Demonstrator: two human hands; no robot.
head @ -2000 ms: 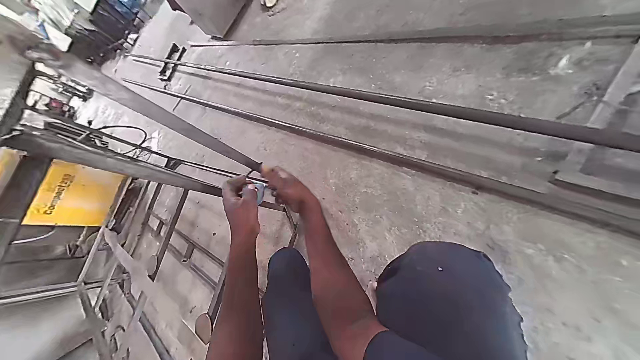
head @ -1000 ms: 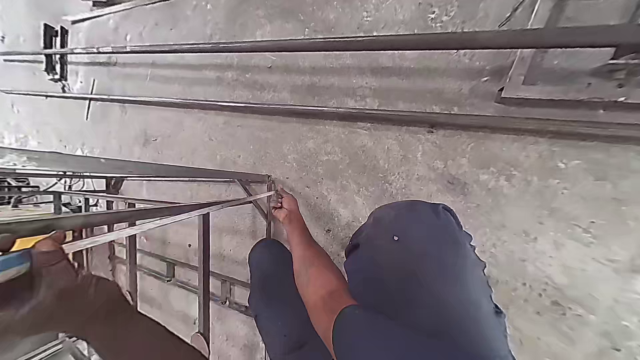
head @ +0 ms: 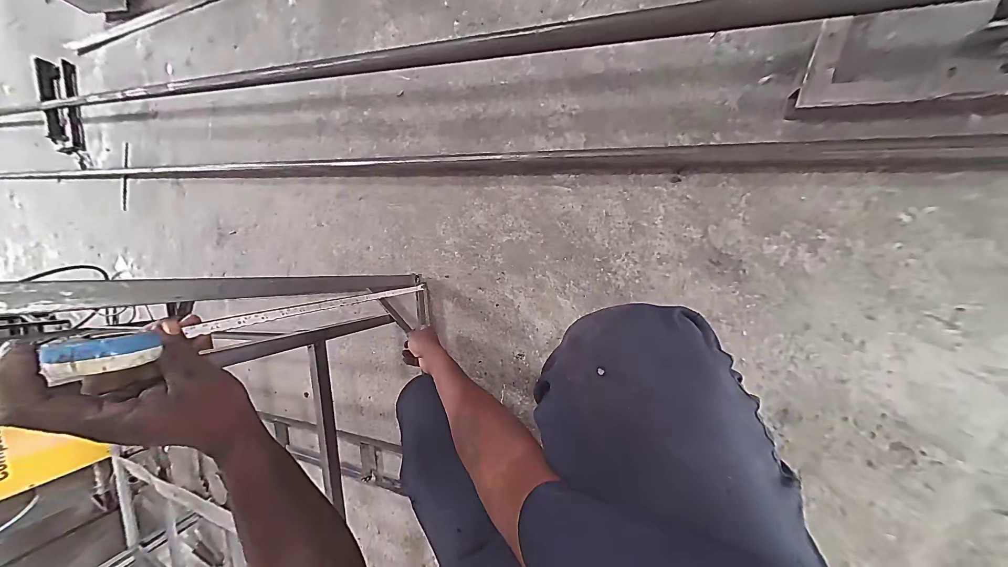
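Note:
My left hand holds a blue and white tape measure at the left. From its case the pale blade runs out to the near corner of a welded metal frame, just below the frame's upper bar. At that corner my right hand has its fingers closed around the short end bar, below the tip of the blade. Whether it also touches the blade cannot be told.
Long metal bars lie across the concrete floor beyond the frame. A flat metal frame is at the upper right. Black metal pieces stand at the upper left, a yellow panel at the lower left. My bent knees are close below.
My hands, close together two seconds ago, are now far apart. The left hand has moved left with the tape case, and the blade is drawn out along the frame. The view has turned.

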